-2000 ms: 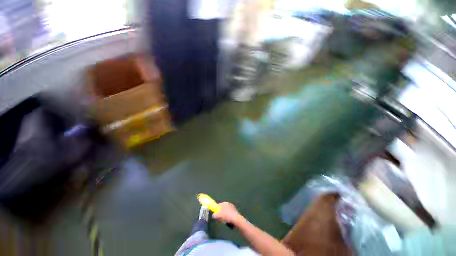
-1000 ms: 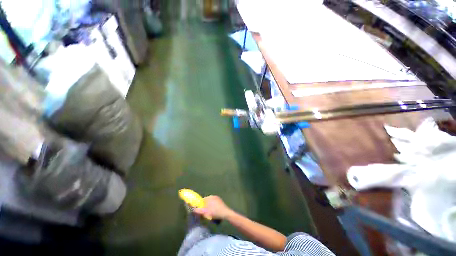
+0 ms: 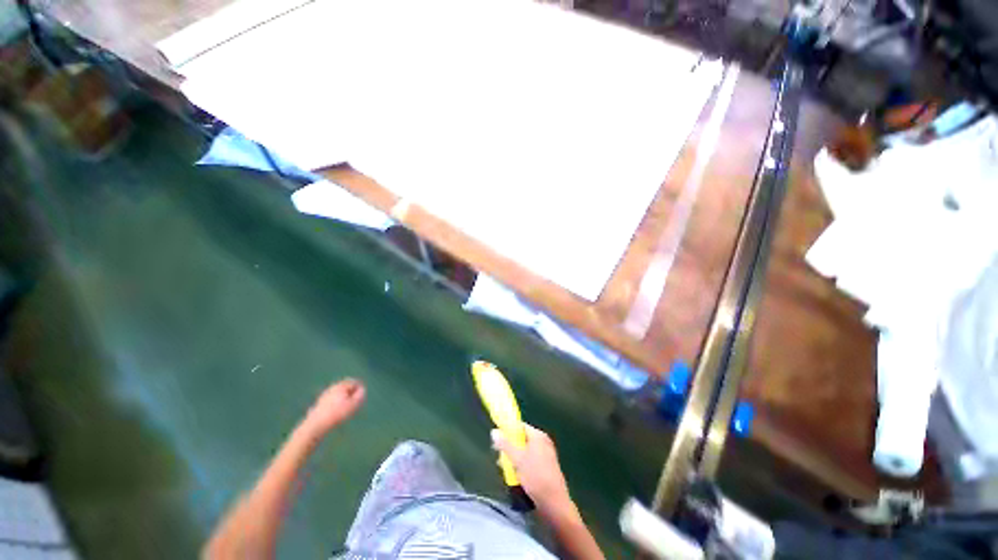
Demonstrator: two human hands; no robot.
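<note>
My right hand [image 3: 533, 468] is at the lower middle, closed around the yellow-handled tool [image 3: 499, 403]. The tool's yellow end points up and slightly left; a dark end shows below the hand. My left hand [image 3: 343, 400] is at the lower left over the green floor, its fingers curled in, with nothing visible in it. A large white sheet [image 3: 492, 142] lies flat on the brown table [image 3: 793, 372], ahead of both hands and touching neither.
A metal rail [image 3: 750, 263] with blue clamps crosses the table at the right. White fabric and a white roll [image 3: 904, 405] lie beyond it. Pale blue and white pieces hang along the table's near edge. Green floor [image 3: 219, 295] runs along the left.
The view has turned right, so the table and white sheet now fill the front. My left hand has come into view. My right hand still holds the yellow tool.
</note>
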